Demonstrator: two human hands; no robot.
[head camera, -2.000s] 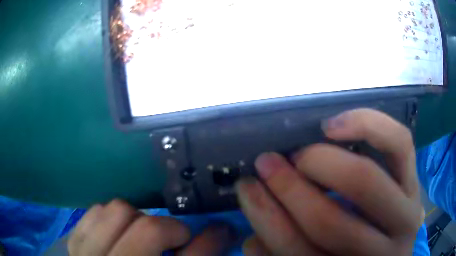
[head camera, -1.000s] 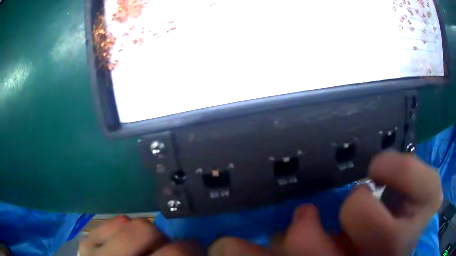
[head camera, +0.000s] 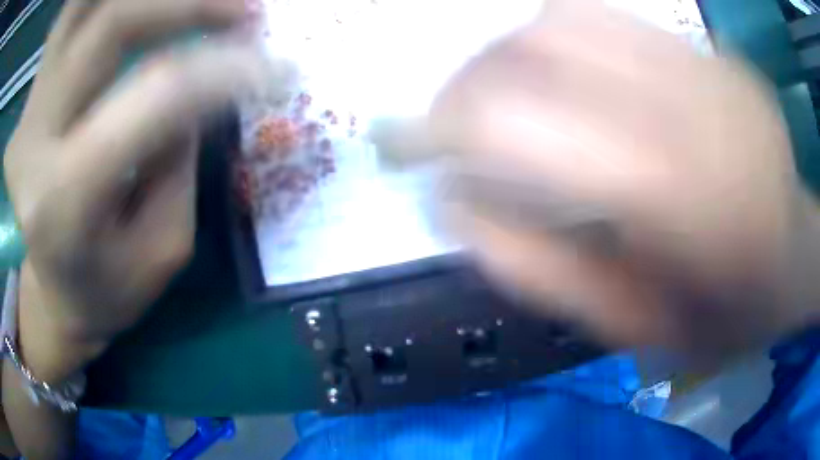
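Note:
The white-bottomed parts tray (head camera: 360, 277) lies in front of me, with small copper-coloured parts (head camera: 286, 148) heaped at its left side. The dark carrier fixture (head camera: 427, 314) lies along the tray's front edge, with small square pockets and shiny screws at its left end; its right part is hidden by my hand. My left hand (head camera: 112, 153) is at the tray's left rim, its fingers over the upper left corner. My right hand (head camera: 611, 180) is large and blurred above the tray's middle and right. Whether either hand holds a part cannot be seen.
The green bench surface (head camera: 171, 359) shows left of the fixture and at the right. Pale metal strips (head camera: 20, 76) run at the upper left edge. Blue clothing (head camera: 432, 436) is below the fixture. A few specks (head camera: 685, 20) lie at the tray's far right.
Both hands have moved up from the fixture's lower edge to over the tray. The tray and fixture appear lower in view. The fixture's right pockets are now covered.

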